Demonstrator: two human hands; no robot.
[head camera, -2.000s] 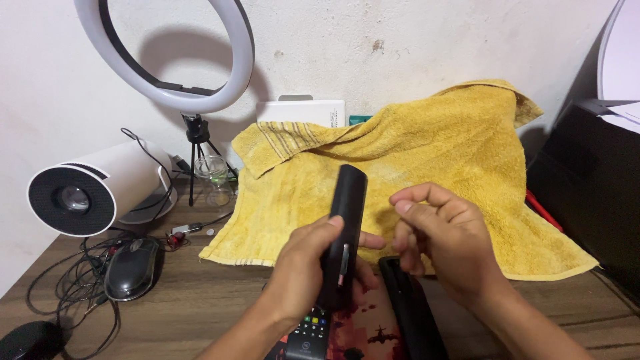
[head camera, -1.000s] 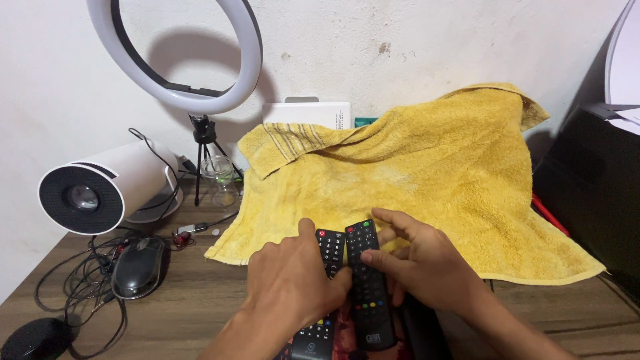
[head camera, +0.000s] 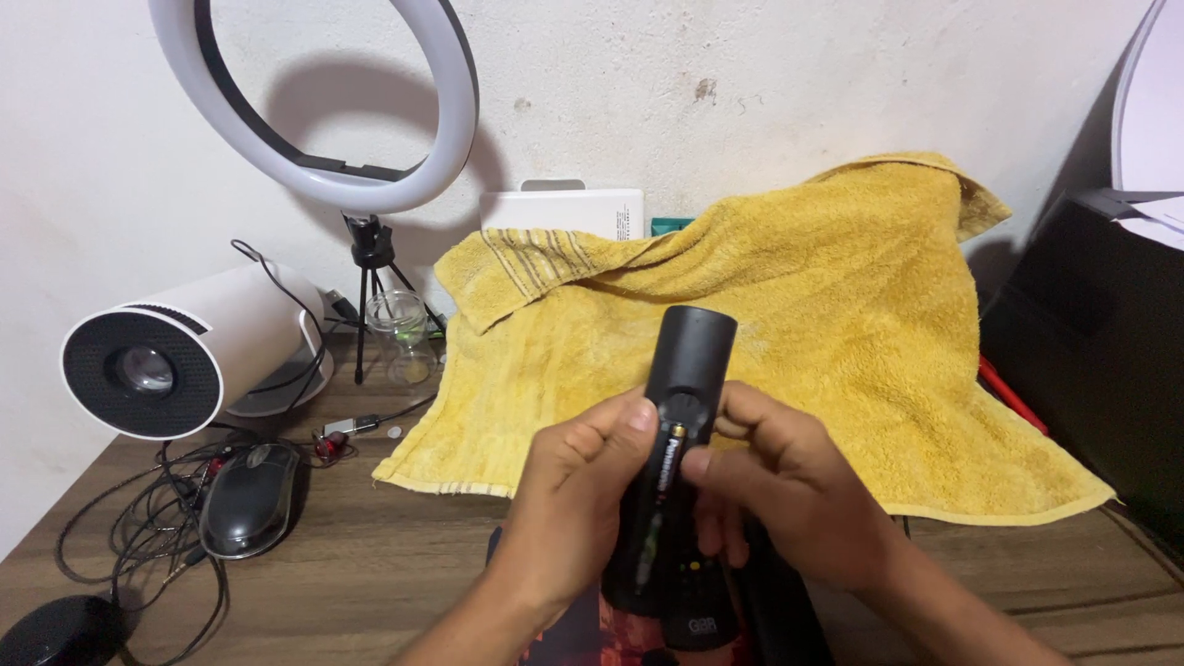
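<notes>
A black remote control (head camera: 689, 356) stands tilted, its back toward me, with the battery compartment uncovered and a Panasonic battery (head camera: 668, 462) showing inside. My left hand (head camera: 578, 490) grips its left side, thumb along the compartment. Against its right edge is my right hand (head camera: 795, 486), the thumb beside the battery and the other fingers partly hidden. Below them lies a second remote control (head camera: 694, 615), buttons up, partly covered by the held one. Another long black object (head camera: 786, 601) lies to its right under my right wrist. Beneath these is a dark red printed surface (head camera: 592, 629).
A yellow towel (head camera: 832, 324) drapes over something behind my hands. At left are a white projector (head camera: 222, 324), a ring light (head camera: 453, 111) on a tripod, a clear container (head camera: 402, 338), a computer mouse (head camera: 250, 499) and tangled cables (head camera: 129, 536). A black object (head camera: 1091, 370) stands at right.
One second ago my right hand held a remote control face up; that one now lies below. Both hands are now on a remote control with its back and battery compartment toward me.
</notes>
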